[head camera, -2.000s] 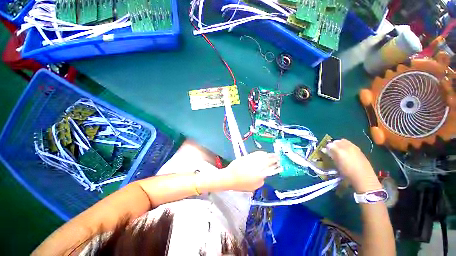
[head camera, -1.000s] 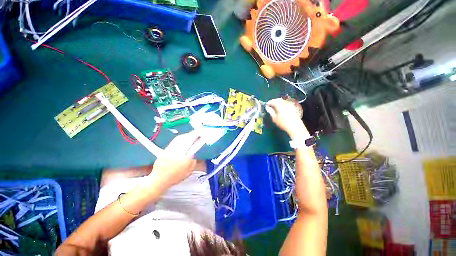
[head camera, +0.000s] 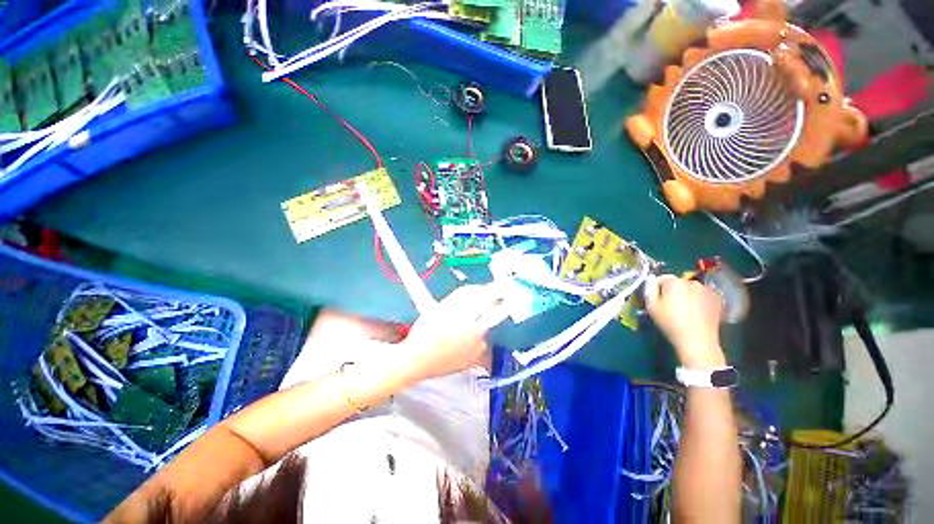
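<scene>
My left hand (head camera: 461, 325) is closed on a white ribbon cable (head camera: 402, 252) that runs from a yellow board panel (head camera: 340, 206). Its fingertips are beside a light blue adapter board (head camera: 527, 287). My right hand (head camera: 681, 307) has its fingers together at the right edge of a second yellow board (head camera: 602, 256), where several white ribbon cables (head camera: 584, 333) meet; what the fingers grip is hidden. A green main board (head camera: 461, 205) with red wires lies mid-bench; cables run from its lower end to the adapter board.
Blue bins with green boards (head camera: 118, 123) and cables stand behind and at left (head camera: 230, 358); more stand along the near edge (head camera: 579, 430). Two black discs (head camera: 520, 154), a phone (head camera: 566, 108) and an orange fan (head camera: 655, 133) lie beyond. A yellow basket (head camera: 814, 471) is far right.
The view has swung right, then partly back left. My right hand has moved from above the second yellow board to its right edge. My left hand stays near the adapter board.
</scene>
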